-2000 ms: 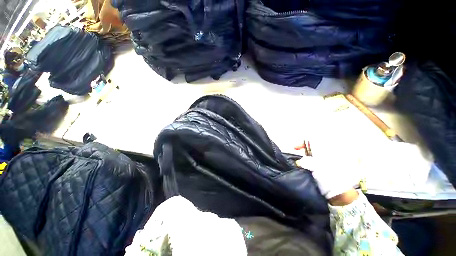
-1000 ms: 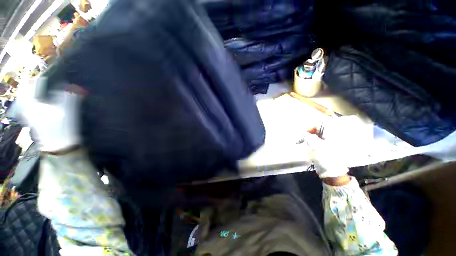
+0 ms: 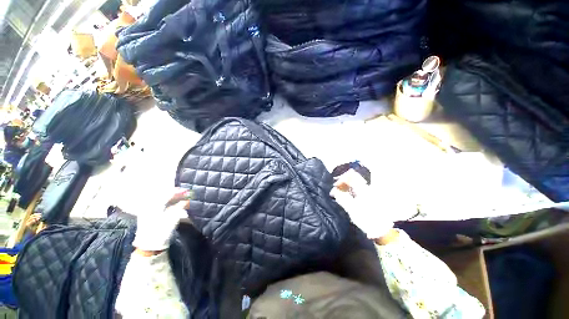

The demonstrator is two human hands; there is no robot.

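A dark quilted backpack [image 3: 249,193] lies at the table's near edge, diamond-stitched side up, its lower part by my lap. My left hand [image 3: 159,215], in a white glove with bare fingertips, holds the backpack's left edge. My right hand [image 3: 359,199], gloved the same way, is at the backpack's right side, its fingertips on a small dark strap or loop [image 3: 350,169]. Glare washes out both gloves, so finger detail is hard to see. The side of the backpack facing down is hidden.
Another quilted backpack [image 3: 68,268] lies at lower left. Dark bags [image 3: 206,62] stand along the back of the white table [image 3: 318,140]. A tan cup of tools [image 3: 413,103] and a wooden-handled stick [image 3: 430,138] are at right. An open carton [image 3: 486,280] is below right.
The backpack was swung up at left, blurred, and now lies with its quilted side showing. My left hand moved right and down with it. My right hand moved from the table onto the backpack.
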